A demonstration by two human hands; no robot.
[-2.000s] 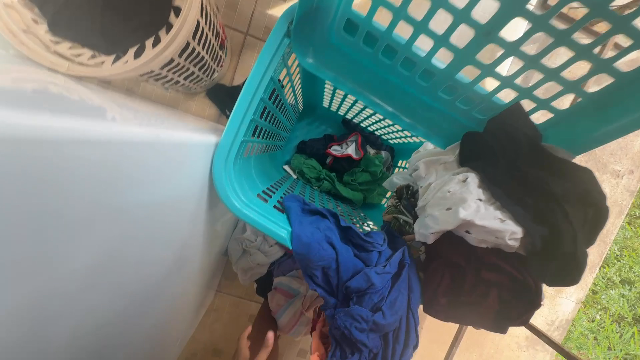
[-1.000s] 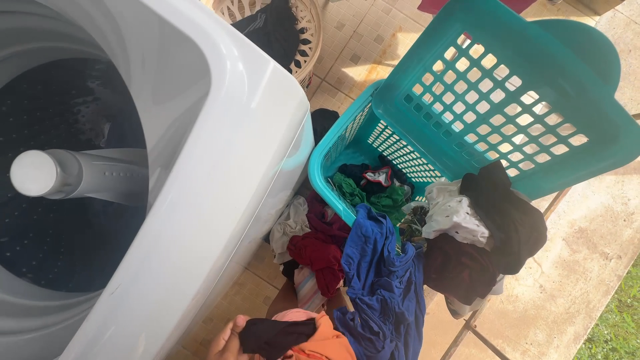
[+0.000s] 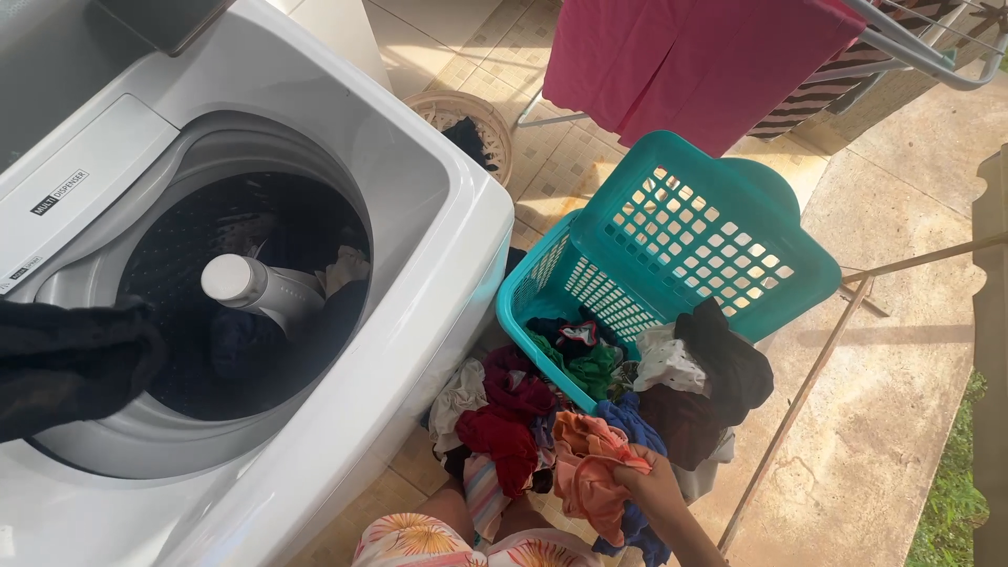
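My right hand (image 3: 642,470) grips an orange garment (image 3: 592,472) above the clothes pile, in front of the teal laundry basket (image 3: 661,276). My left hand is not in view. A blurred dark garment (image 3: 75,366) extends from the left edge over the rim of the top-loading washing machine (image 3: 346,394); whatever supports it is out of sight. Dark clothes and a pale one (image 3: 346,268) lie in the drum around the agitator (image 3: 260,287). Green cloth (image 3: 591,370) lies inside the basket. Red (image 3: 500,442), blue (image 3: 630,417) and black garments (image 3: 724,362) lie beside or over its rim.
A round cream basket (image 3: 504,150) with dark cloth stands behind the washer. Pink cloth (image 3: 693,63) hangs from a metal drying rack (image 3: 906,51) at the upper right. My legs in a floral garment (image 3: 425,539) are at the bottom. A wooden frame (image 3: 795,409) lies at the right.
The view has swung widely toward the washer. The orange garment, at the bottom beside black cloth a second ago, is now raised in my right hand. A dark garment now shows over the washer.
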